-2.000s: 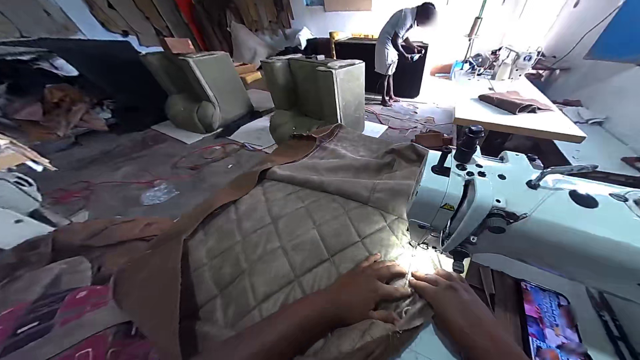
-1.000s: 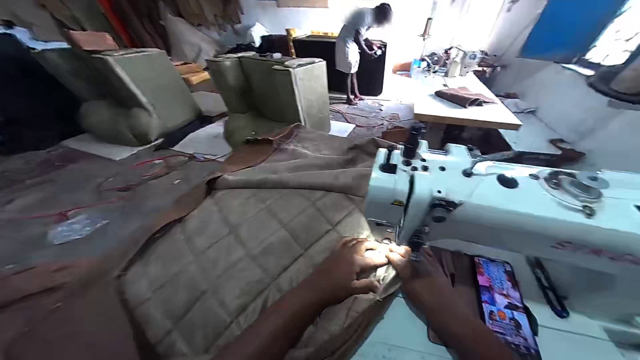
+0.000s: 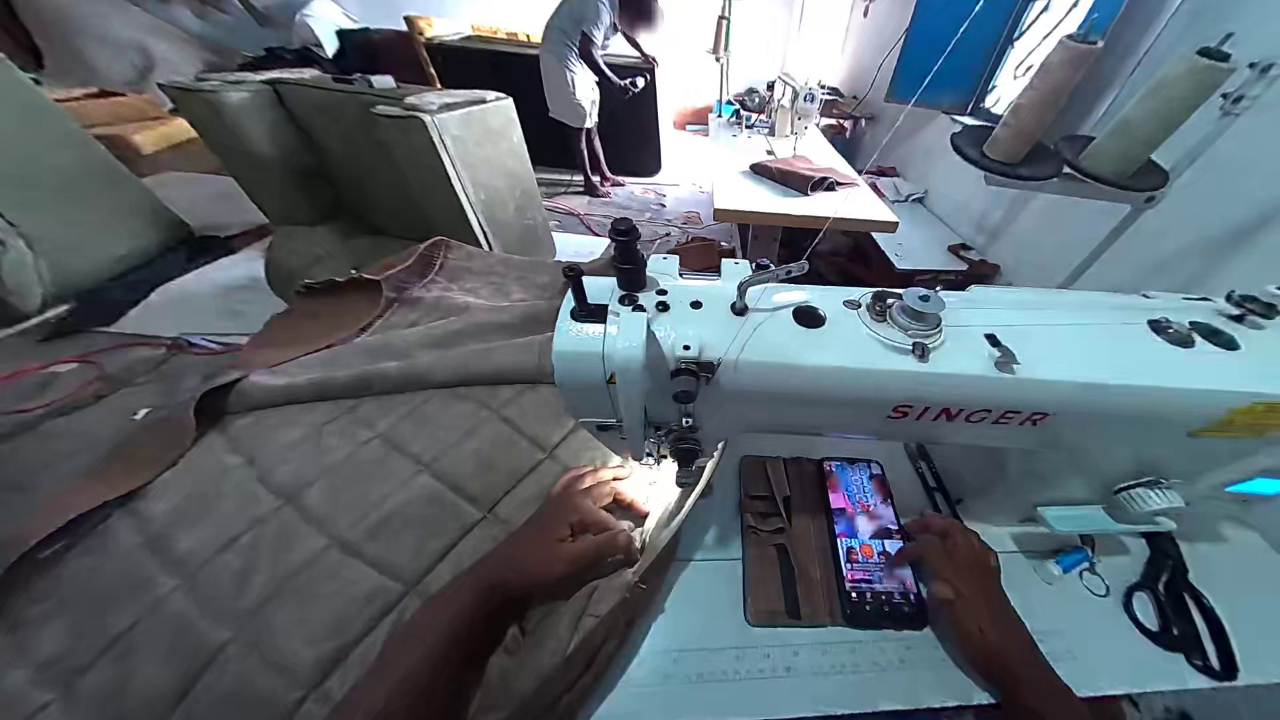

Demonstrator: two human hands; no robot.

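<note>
A large piece of quilted grey-brown upholstery material (image 3: 340, 500) lies under the needle area of a white Singer sewing machine (image 3: 800, 370). My left hand (image 3: 590, 530) rests on it just left of the lit presser foot, fingers bent, pressing the material. My right hand (image 3: 950, 570) is off the material, over the right edge of a smartphone (image 3: 865, 540) with its screen lit, a finger at the screen. The phone sits in an opened brown wallet case (image 3: 790, 590) on the machine table. What the fingertips of my left hand pinch, if anything, cannot be made out.
Black-handled scissors (image 3: 1180, 610), a blue thread spool (image 3: 1072, 560) and a black slim tool (image 3: 932, 480) lie right of the phone. Thread cones (image 3: 1150, 120) stand upper right. Green upholstered seat parts (image 3: 400, 150) stand behind the material. A person (image 3: 585, 80) bends near a black panel.
My right hand has left the material beside the needle and moved right to the phone. My left hand stays on the material. The view has turned right.
</note>
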